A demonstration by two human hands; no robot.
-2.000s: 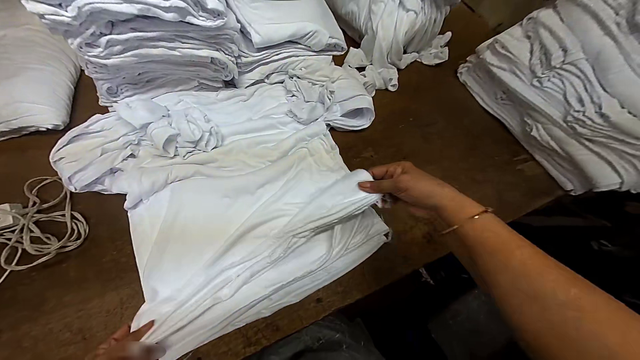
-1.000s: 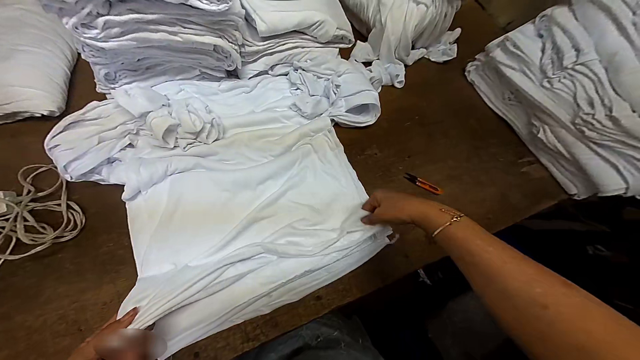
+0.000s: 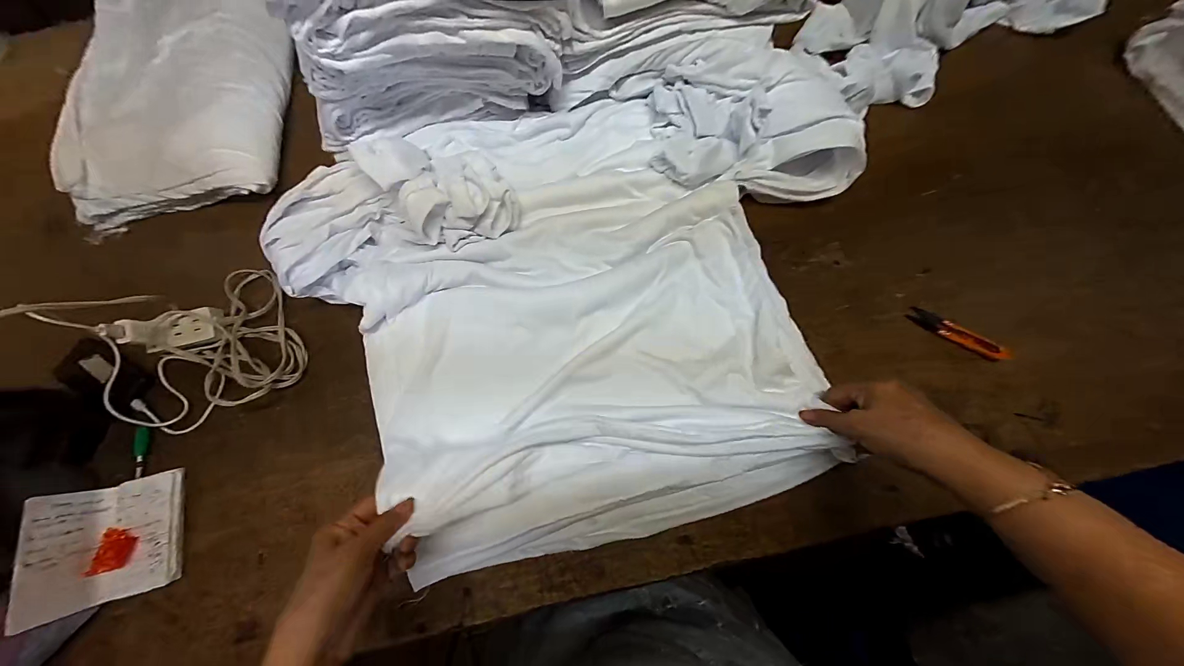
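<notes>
White knit garments (image 3: 555, 351) lie layered flat on a brown wooden table, their lower edges toward me. My left hand (image 3: 356, 555) pinches the near left corner of the upper layer between thumb and fingers. At the right edge, my right hand (image 3: 869, 421) grips the same cloth, which is drawn into folds between both hands. Bunched white fabric (image 3: 453, 199) rests on the upper left part, and another crumpled bunch (image 3: 708, 125) lies at the upper right beside a looped fabric band. A bracelet is on my right wrist. Cloth hides some of my fingertips.
Orange-handled thread snips (image 3: 962, 335) lie on the table (image 3: 1008, 250) at right. Stacks of folded white cloth (image 3: 425, 69) stand behind, with another folded pile (image 3: 180, 102) at back left. A white power strip (image 3: 176, 328) with coiled cord and an open notebook (image 3: 97, 546) are at left.
The upper layer's near edge, held by my hands, now shows long folds running across between them. The snips, hidden two seconds ago, are in sight. The view has shifted left.
</notes>
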